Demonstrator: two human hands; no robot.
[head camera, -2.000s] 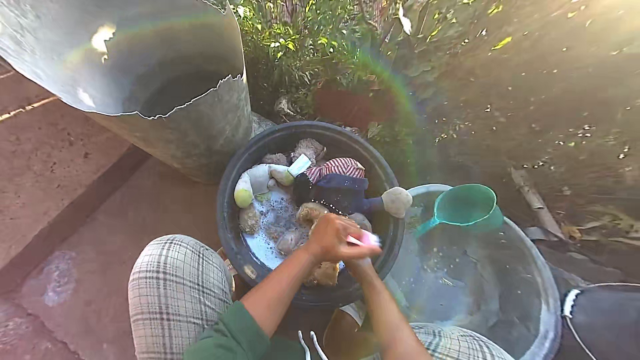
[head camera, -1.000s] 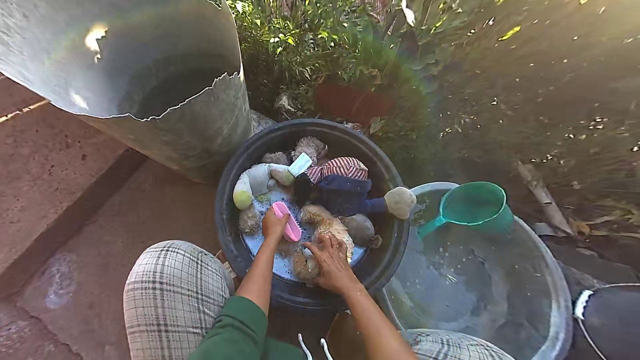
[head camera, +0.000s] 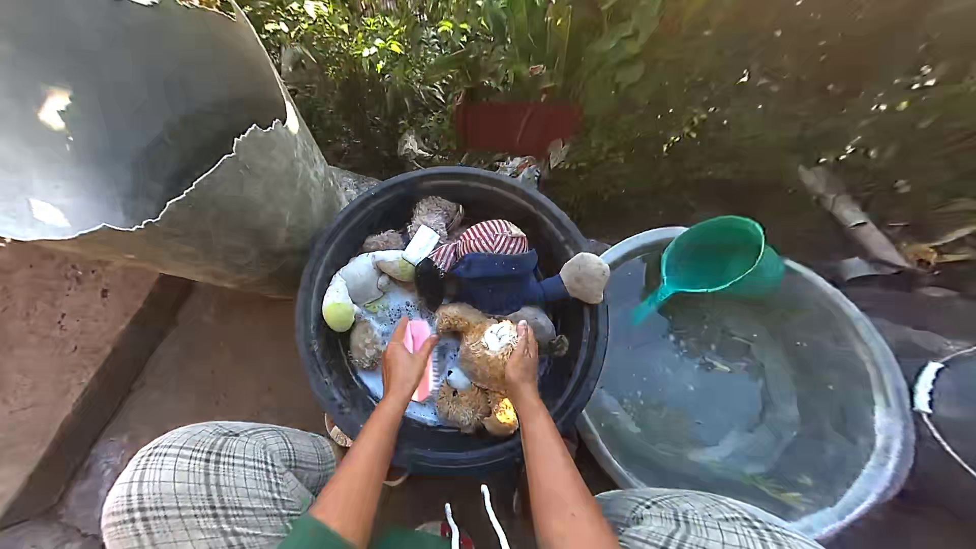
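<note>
A black plastic tub (head camera: 320,381) holds sudsy water and several stuffed toys. My left hand (head camera: 406,362) is closed around a pink scrub brush (head camera: 422,374), its bristles facing right. On the right, my right hand (head camera: 522,362) grips the side of a wet brown teddy bear (head camera: 480,358), which has a white patch on its body. Behind the bear lies a plush toy in a dark blue top (head camera: 499,282) with red-and-white striped fabric. A grey plush limb with a yellow-green end (head camera: 362,286) rests at the tub's left, beside a white tag (head camera: 421,245).
A metal basin (head camera: 888,381) of water stands to the right, with a green plastic dipper (head camera: 713,255) at its back rim. A large jagged-edged container (head camera: 252,198) is at the left. Plants (head camera: 381,61) grow behind. A dark bucket (head camera: 953,412) is at far right.
Two seconds ago the hands were together over the tub's front; they are now apart. Since one second ago, the brush has been lowered toward the front and my right hand has moved to the bear's right side.
</note>
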